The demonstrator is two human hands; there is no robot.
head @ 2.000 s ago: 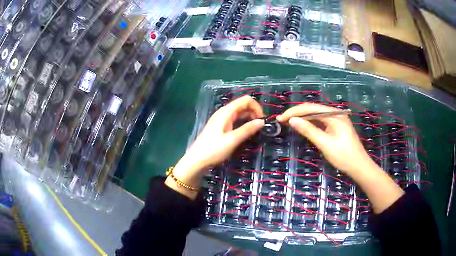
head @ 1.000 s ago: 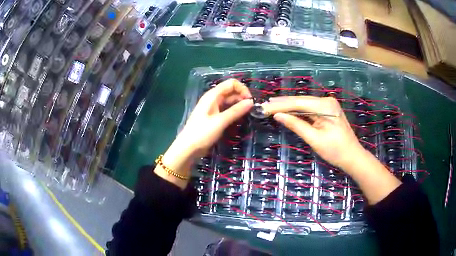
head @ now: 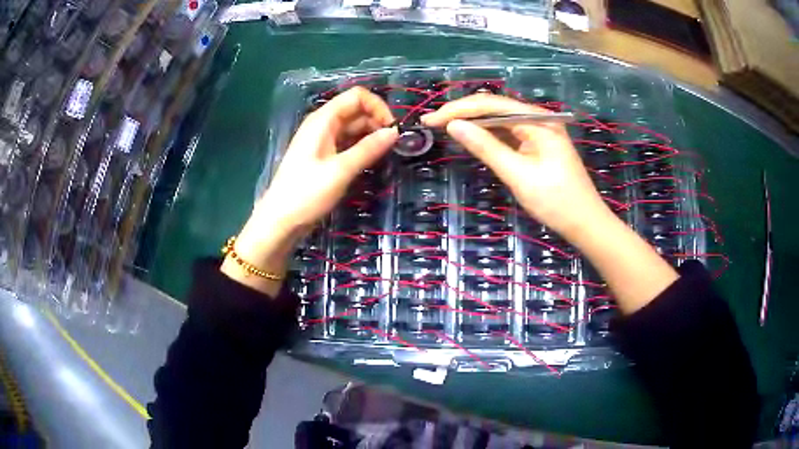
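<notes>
A round speaker unit [head: 413,141], black with a silvery-white ring, is held above the upper part of the blister tray [head: 399,351]. My left hand [head: 328,162] pinches the unit's left side between thumb and index finger. My right hand [head: 526,158] holds slim silver tweezers [head: 517,118] like a pen, with its fingertips close to the unit's upper right; the tweezer tips cannot be made out. Below, rows of units stand in the tray's pockets, with red lead wires [head: 473,210] trailing to the right.
Stacked clear trays [head: 79,158] stand at left. A thin dark reddish stick [head: 767,254] lies on the green mat at right. A second tray's edge [head: 420,16] is at the far side, cardboard [head: 753,70] at upper right. Grey floor [head: 123,351] shows at lower left.
The view has shifted, so tray and hands appear higher and further left. The unit remains in my left fingers and now shows its ring face more. The tweezers remain in my right hand.
</notes>
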